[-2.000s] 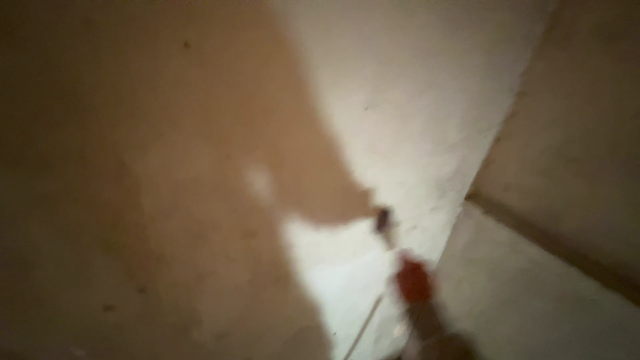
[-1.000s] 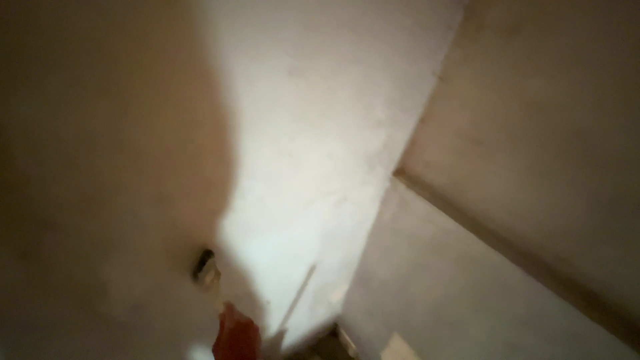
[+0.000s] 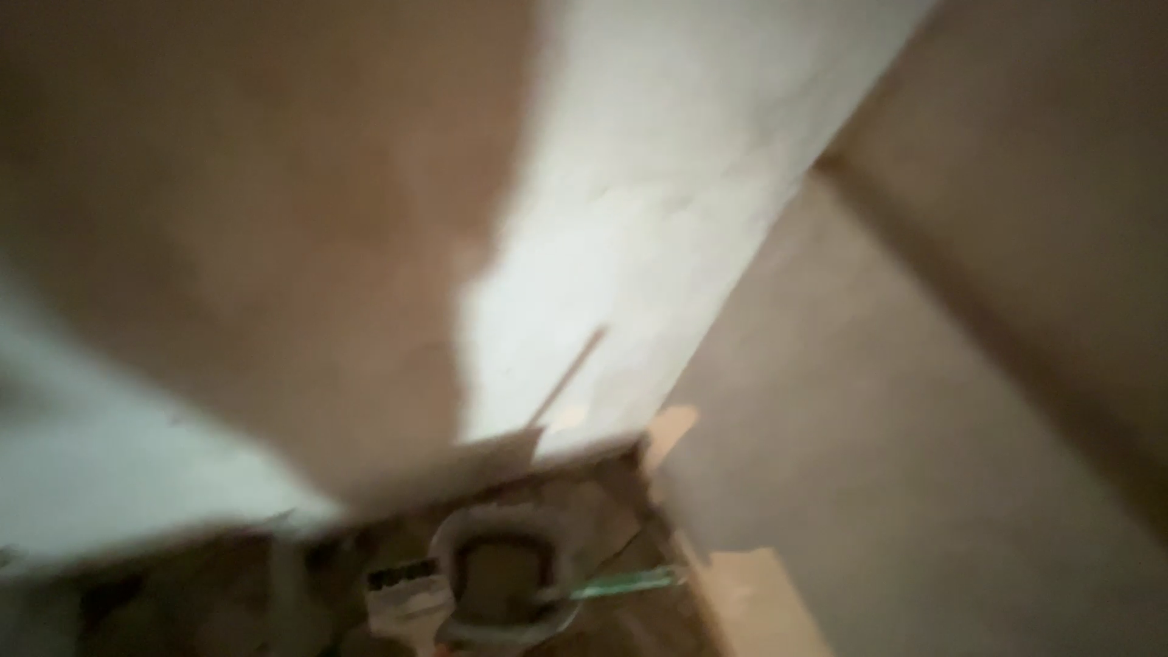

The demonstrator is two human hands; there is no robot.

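A paintbrush (image 3: pixel 406 593) with dark bristles and a pale ferrule is at the lower middle, beside the left rim of a round open container (image 3: pixel 573 557). Something reddish-orange shows at the bottom edge just below the brush, too cut off and blurred to tell whether it is a gloved hand. A green stick-like thing (image 3: pixel 630 582) extends to the right from the container's rim. Neither of my hands can be made out clearly. The pale wall (image 3: pixel 639 228) above is partly in a large brown shadow.
A second wall (image 3: pixel 876 411) meets the pale one at a corner on the right, with a dark diagonal line across it. Pale board-like pieces (image 3: pixel 766 593) lean at its foot. The cluttered floor (image 3: pixel 210 602) runs along the bottom. The picture is dim and blurred.
The brush, held against or near the wall by a red-gloved hand in the earlier frames, is now down beside the container. The view has tilted down, bringing the floor in.
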